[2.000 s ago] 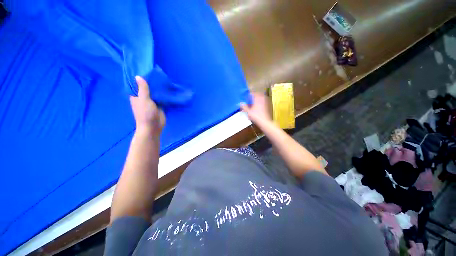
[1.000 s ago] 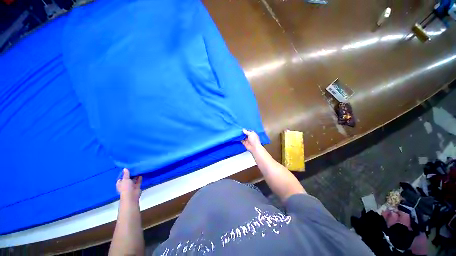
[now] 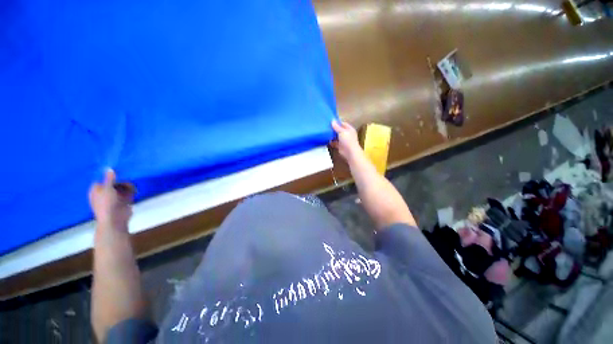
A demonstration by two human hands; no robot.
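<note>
A bright blue fabric ply [image 3: 201,74] lies over the lay on the left part of the table. My left hand [image 3: 113,201] pinches its near edge at the left, with small creases running from the fingers. My right hand [image 3: 345,139] pinches the near right corner of the ply. The ply's near edge is pulled between the two hands, just above the white underlay paper [image 3: 249,178]. A yellow block-like fabric weight [image 3: 377,146] lies on the table just right of my right hand, untouched. The fingertips are partly hidden by the cloth.
The shiny brown table [image 3: 396,67] extends to the right. A white card [image 3: 450,70] and a dark packet [image 3: 453,107] lie on it. A small yellow item [image 3: 572,12] is at the far right. Scrap cloth [image 3: 538,228] is piled on the floor beyond the table edge.
The blue ply, earlier bunched and then folded loosely, is now spread flatter and stretched along its near edge. My left hand has moved further left, widening the gap between my hands.
</note>
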